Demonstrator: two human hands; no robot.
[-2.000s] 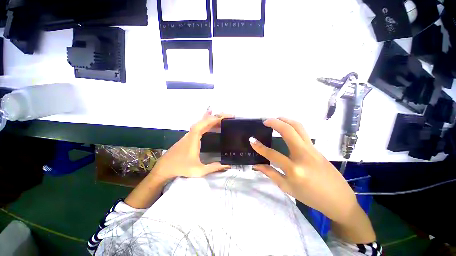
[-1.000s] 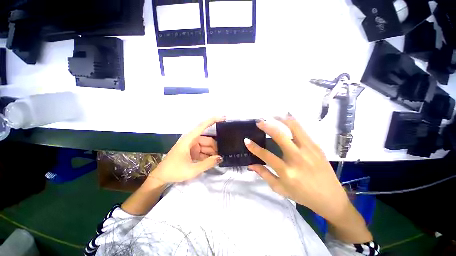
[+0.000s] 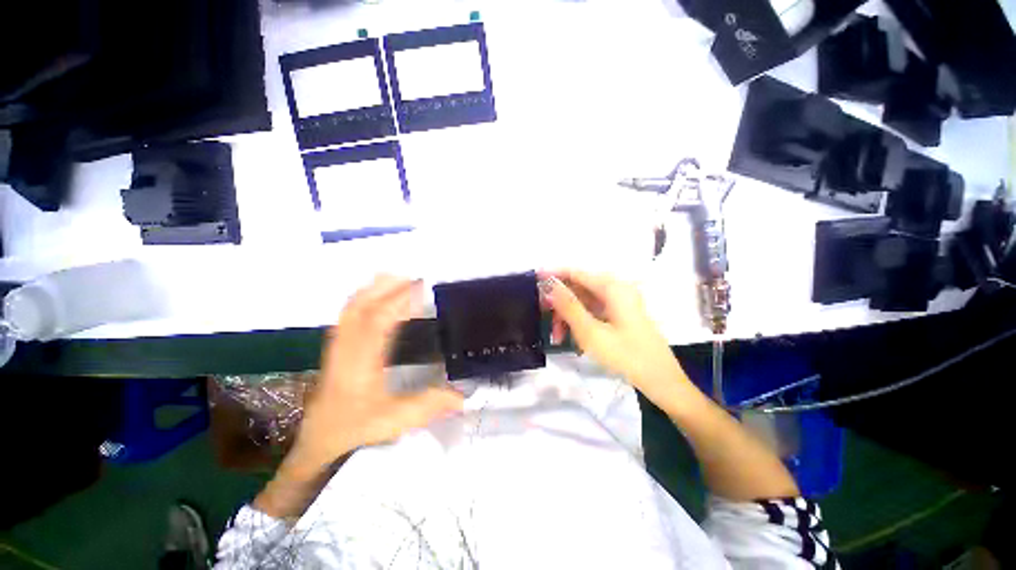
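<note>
A black display unit, dark screen up with a row of small marks along its near edge, is at the bench's front edge. My right hand grips it at its right side, thumb and fingers at the upper right corner. My left hand is blurred, to the left of the unit, with thumb and fingers apart; it holds nothing that I can see. Three thin black front panels with clear windows lie beyond, two side by side and one nearer.
A silver air blow gun lies to the right, its hose going over the edge. Black housings crowd the far right. At left are a ribbed housing, a translucent bottle on its side and a large dark stack.
My left hand has come off the unit and moved left, opening. My right fingers have left the screen for the unit's right side. The view has shifted, so the bench things sit further left.
</note>
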